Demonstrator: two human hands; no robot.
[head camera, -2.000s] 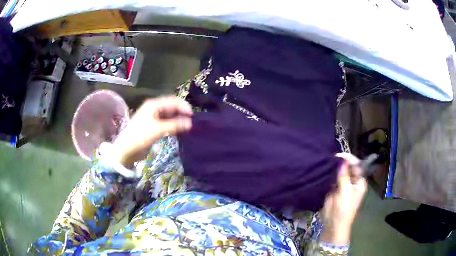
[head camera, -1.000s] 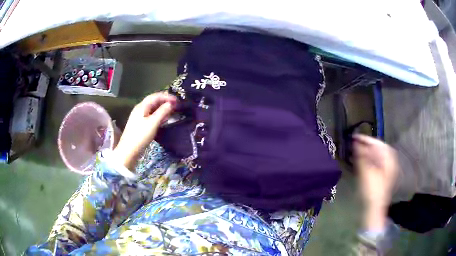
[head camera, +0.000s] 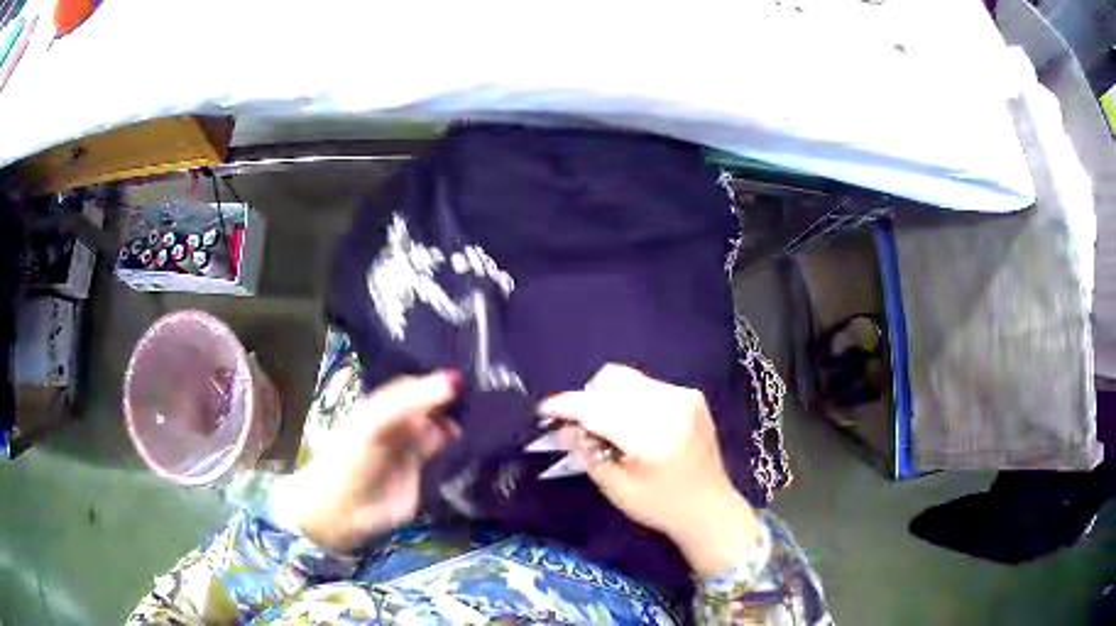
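The dark purple garment lies over my lap and reaches up to the table edge. Its pale embroidery is blurred at the left, and a scalloped lace-like edge shows at the right. My left hand is blurred at the garment's lower left, thumb and finger close together at the cloth; whether it grips a fold is unclear. My right hand holds silver thread snips in its palm, blades apart and pointing left over the cloth. No thread or needle can be made out.
A white-covered table spans the top. At the left are a white box of spools and a pink bin on the green floor. At the right stand a blue-edged panel and a black cloth-like thing on the floor.
My right hand has come in from the far right to the garment's middle with the snips. My left hand has moved lower. The embroidered part has shifted and blurred, and the view has turned.
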